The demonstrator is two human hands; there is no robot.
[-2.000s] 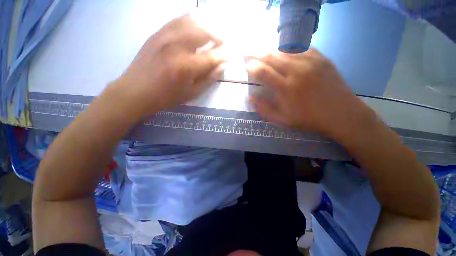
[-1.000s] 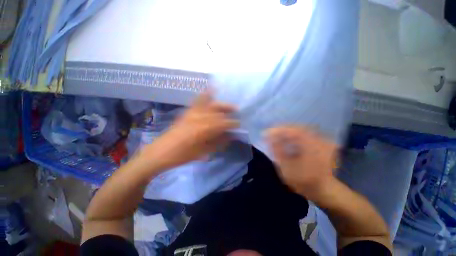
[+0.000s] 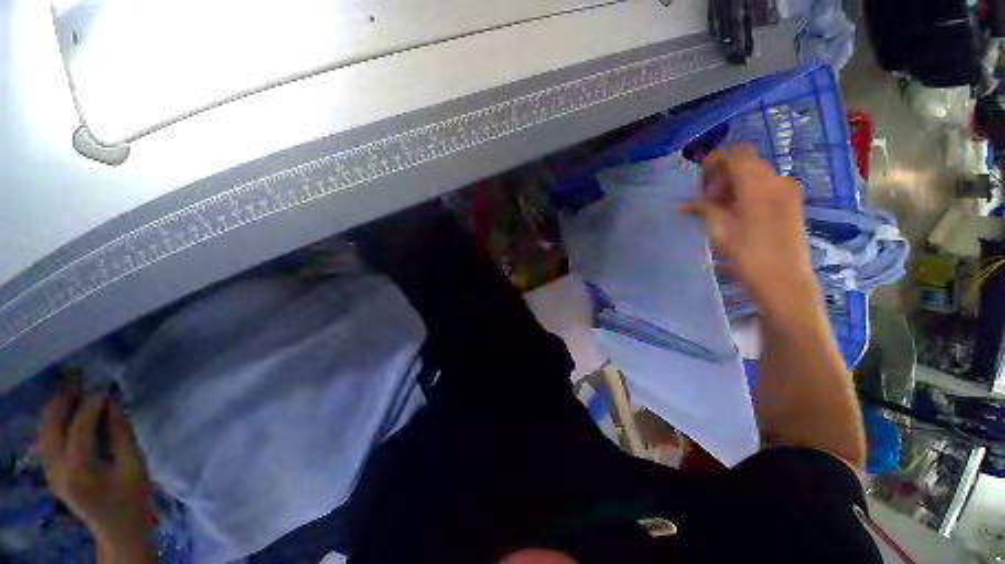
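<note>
My left hand [image 3: 94, 457] is at the lower left edge, blurred, with fingers apart beside a pile of soft light-blue cloth [image 3: 270, 397] in my lap; no cloth shows held in it. My right hand [image 3: 760, 220] is at the upper edge of the stacked light-blue cut panels [image 3: 645, 248], by the right basket. Its thumb and fingertips are over the cloth edge; whether they pinch a layer cannot be told. The panels hang down in a pointed shape below the table.
The white machine table [image 3: 220, 66] fills the upper left, with a grey ruler edge [image 3: 419, 154] along its front. A blue plastic basket [image 3: 821, 143] with cloth strips stands right of the table. Beyond it are the floor and assorted items.
The view has swung right. My hands have moved from the panel at the table edge to far apart, the left by the lap pile and the right at the stacked panels.
</note>
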